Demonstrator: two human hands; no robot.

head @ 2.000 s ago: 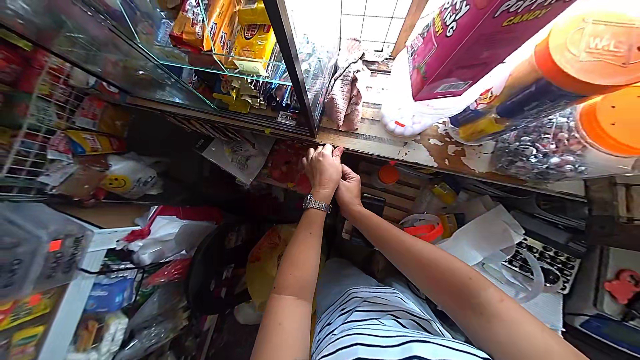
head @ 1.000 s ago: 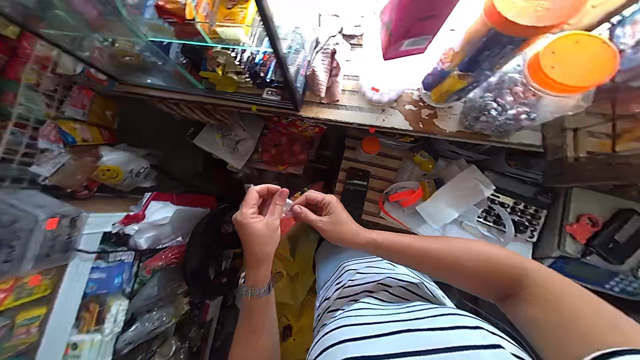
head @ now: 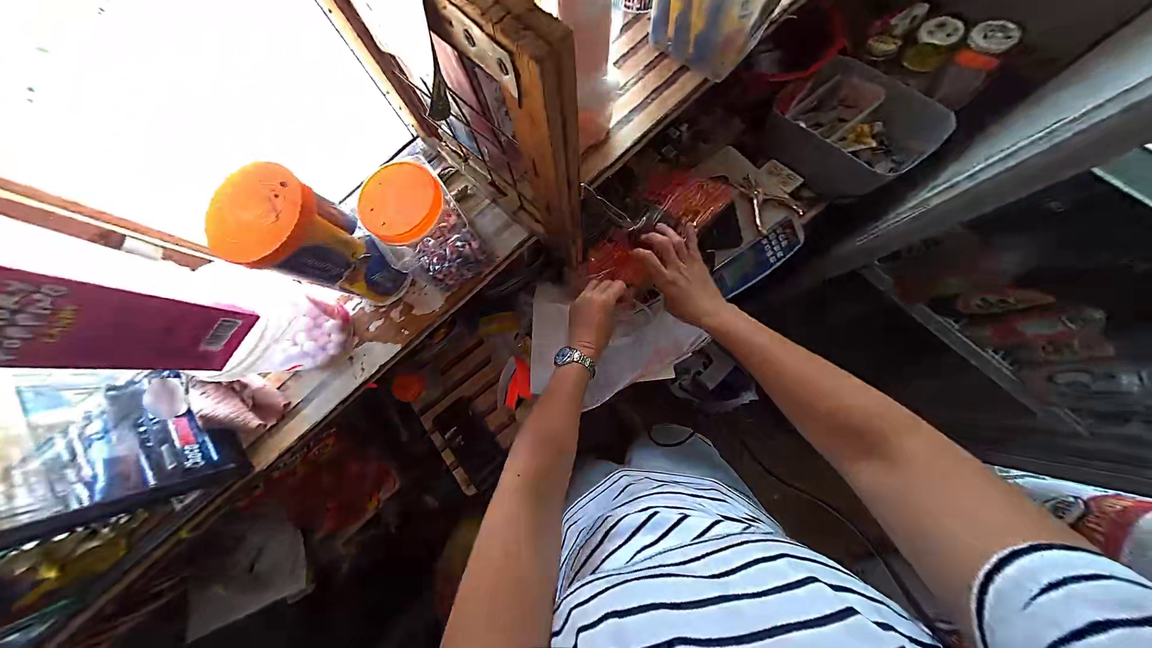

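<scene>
My left hand (head: pixel 598 310), with a metal wristwatch (head: pixel 574 359) on its wrist, is at the near edge of some red, clear-wrapped items (head: pixel 616 263). Just right of it, my right hand (head: pixel 681 274) reaches over the same items, fingers bent and partly spread. Whether either hand grips anything is not clear. White paper sheets (head: pixel 576 346) lie under and beside the hands. Beyond the right hand is another red transparent bundle (head: pixel 688 200). A blue calculator (head: pixel 761 256) and a pair of metal scissors or pliers (head: pixel 759 200) lie to its right.
A wooden post (head: pixel 556 135) with wire mesh rises beyond my hands. Orange-lidded jars (head: pixel 401 203) and a magenta box (head: pixel 117 324) stand on the worn wooden ledge (head: pixel 346 385) at left. A grey plastic bin (head: pixel 931 135) sits at the upper right. A dark phone-like object (head: pixel 468 436) lies on slats.
The view has swung far to the right. My hands, together at first, then fingering a small clear-and-red item, are now apart over the red wrapped items by the papers.
</scene>
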